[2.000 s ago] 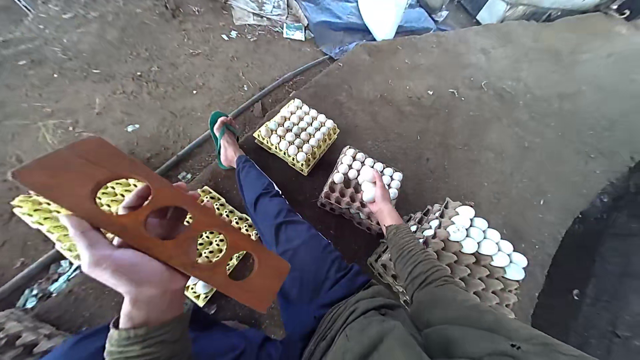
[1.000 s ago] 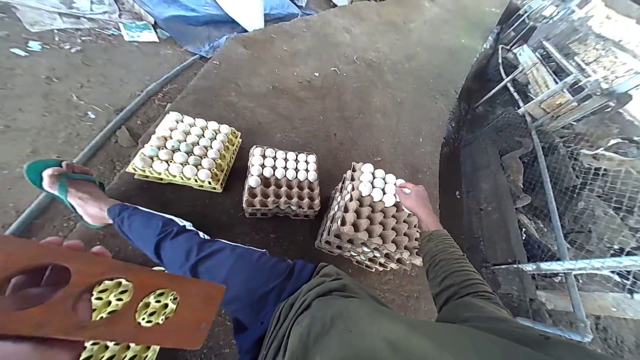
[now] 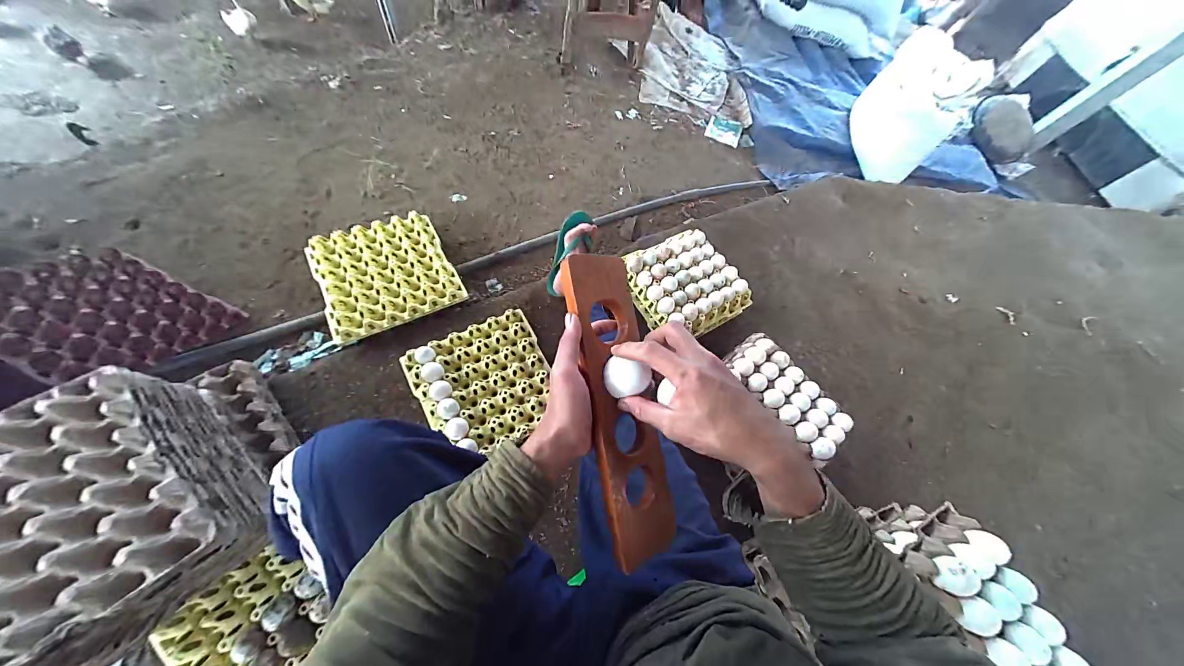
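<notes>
My left hand (image 3: 566, 398) grips the edge of a reddish-brown board with several round holes (image 3: 655, 518), held upright over my legs. My right hand (image 3: 712, 398) holds a white egg (image 3: 628, 376) between thumb and fingers at one of the holes. A second white egg (image 3: 665, 392) shows partly under that hand. Left of the board lies a yellow egg tray (image 3: 499, 370) with a row of white eggs along its left side. To the right are a full yellow tray of eggs (image 3: 689, 277) and a grey tray of eggs (image 3: 795, 398).
An unfilled yellow tray (image 3: 384, 273) and a maroon tray (image 3: 111, 310) lie on the soil at left, near a hose (image 3: 527, 247). Stacked grey cardboard trays (image 3: 102, 509) stand close at left. A stack with larger eggs (image 3: 1004, 601) is at lower right. A blue tarp (image 3: 786, 92) lies behind.
My right hand has moved from the egg stack at right to the board and holds an egg there. The board has turned from slanting sideways to upright. The view has swung left.
</notes>
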